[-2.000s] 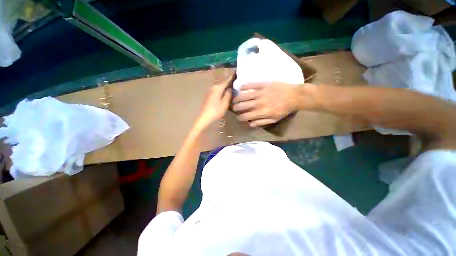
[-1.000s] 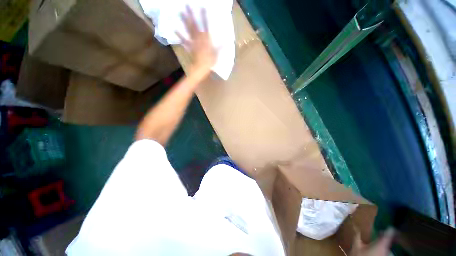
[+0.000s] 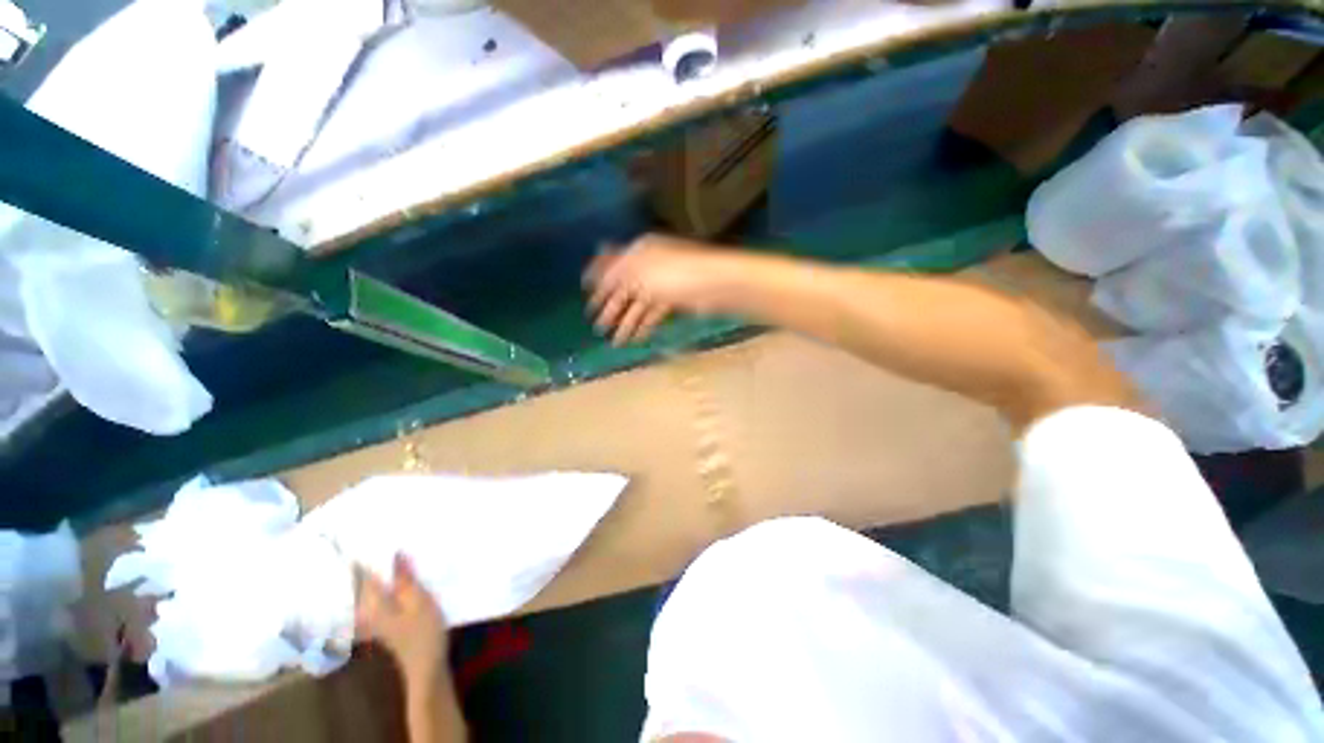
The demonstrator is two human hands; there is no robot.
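Observation:
A white bagged bundle [image 3: 472, 530] lies on the left part of the long cardboard sheet [image 3: 813, 436], its pointed end to the right. My left hand [image 3: 402, 610] is at the near edge of this bundle, fingers against the white bag; whether it grips is unclear. A crumpled white bag [image 3: 225, 588] lies beside it on the left. My right hand [image 3: 635, 288] is in the air over the far edge of the board, blurred, fingers loosely curled, with nothing seen in it.
White bagged units [image 3: 1147, 203] are piled at the right end; one shows a dark round centre. A green metal post [image 3: 436, 331] stands beyond the board. Behind are a bench with white cloth-like material [image 3: 552, 109] and brown cartons [image 3: 712, 171]. A carton [image 3: 247, 714] is below at the left.
The view has swung back along the board. The open carton with a white bundle, near my right hand one second ago, is out of view. My left hand has moved to the bundle's near edge.

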